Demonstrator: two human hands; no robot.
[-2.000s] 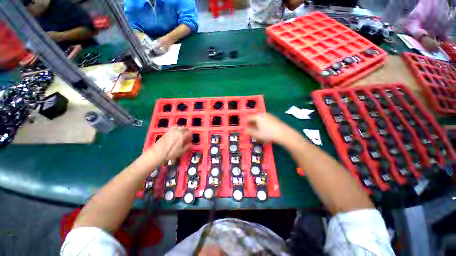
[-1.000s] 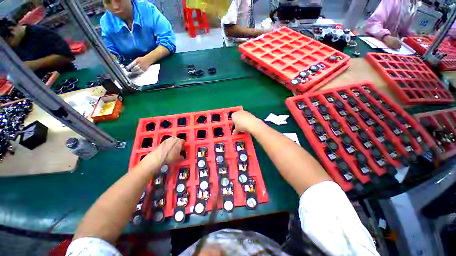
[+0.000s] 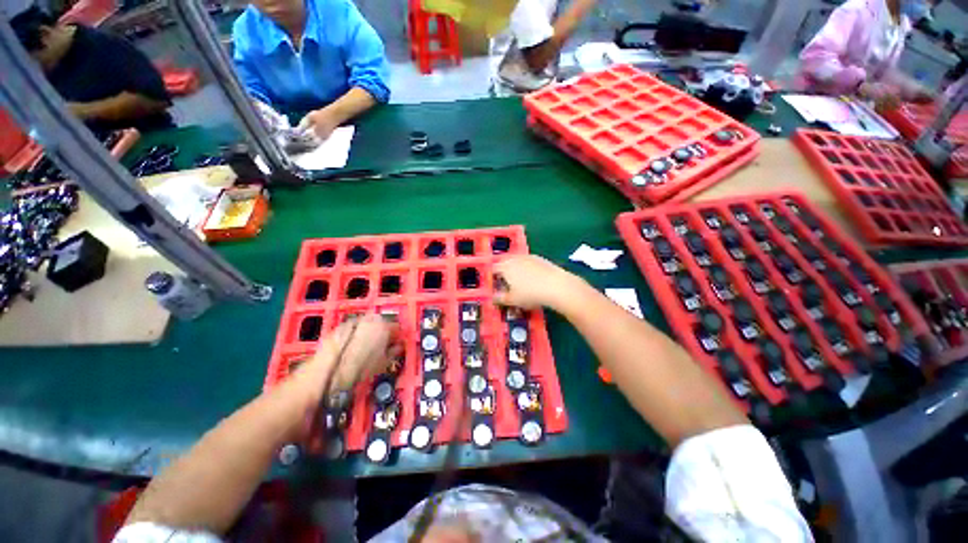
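Observation:
A red compartment tray [image 3: 539, 350] lies on the green bench in front of me. Its far rows hold closed black square units [image 3: 432, 280]. Its near columns hold opened units with round grey-silver discs [image 3: 421, 436], some overhanging the near edge. My left hand [image 3: 366, 348] is bare, over the tray's left-middle pockets, fingers bent down; what is under its fingertips is hidden. My right hand [image 3: 526, 281] is bare, at the right column near the second row, fingertips down at a pocket; I cannot tell if it grips a unit.
A loaded red tray [image 3: 634, 235] lies at right, stacked red trays [image 3: 610, 111] behind it. White paper scraps [image 3: 597, 256] lie between. At left are a metal post [image 3: 138, 207], small bottle [image 3: 176, 295], black block [image 3: 78, 261] and orange box [image 3: 236, 212]. People sit opposite.
My right hand has moved from the far right corner pocket down to the second row. My left hand has moved slightly nearer to me. The camera view has shifted too.

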